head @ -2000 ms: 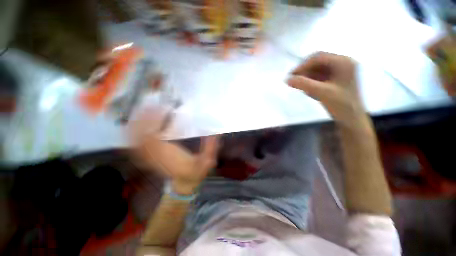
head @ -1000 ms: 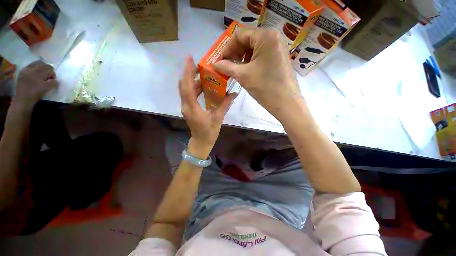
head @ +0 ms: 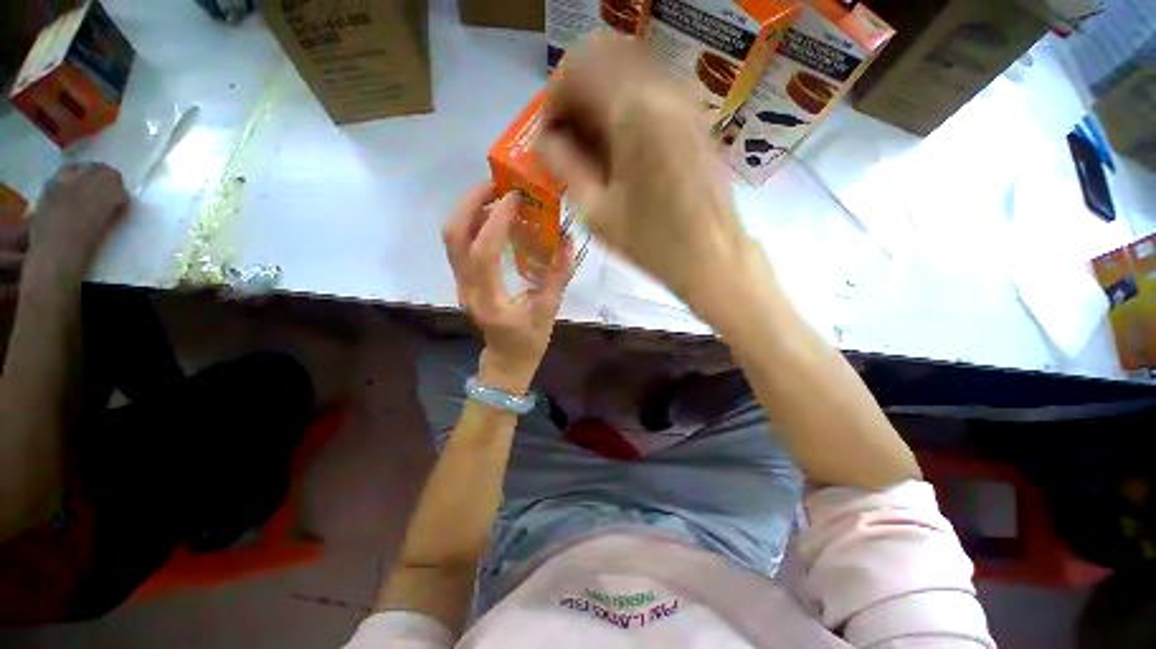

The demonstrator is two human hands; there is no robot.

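An orange retail box (head: 517, 159) lies on the white table in front of me, its near end towards me. My left hand (head: 507, 273) holds this near end between thumb and fingers, around an orange flap. My right hand (head: 621, 140) is blurred and over the box's right side, with fingers bent. It hides much of the box, and whether it grips anything cannot be told. A clear, shiny edge shows beside the flap, too unclear to name.
Printed retail boxes (head: 811, 83) stand behind my right hand. Brown cartons (head: 361, 57) stand at the back. An orange box (head: 76, 76) and another person's hand (head: 79, 209) are at left, near clear film (head: 216, 216). A dark oblong object (head: 1090, 174) lies at right.
My right hand has moved slightly up and left and become blurred. My left fingers have shifted at the box's near end. The whole view has shifted slightly.
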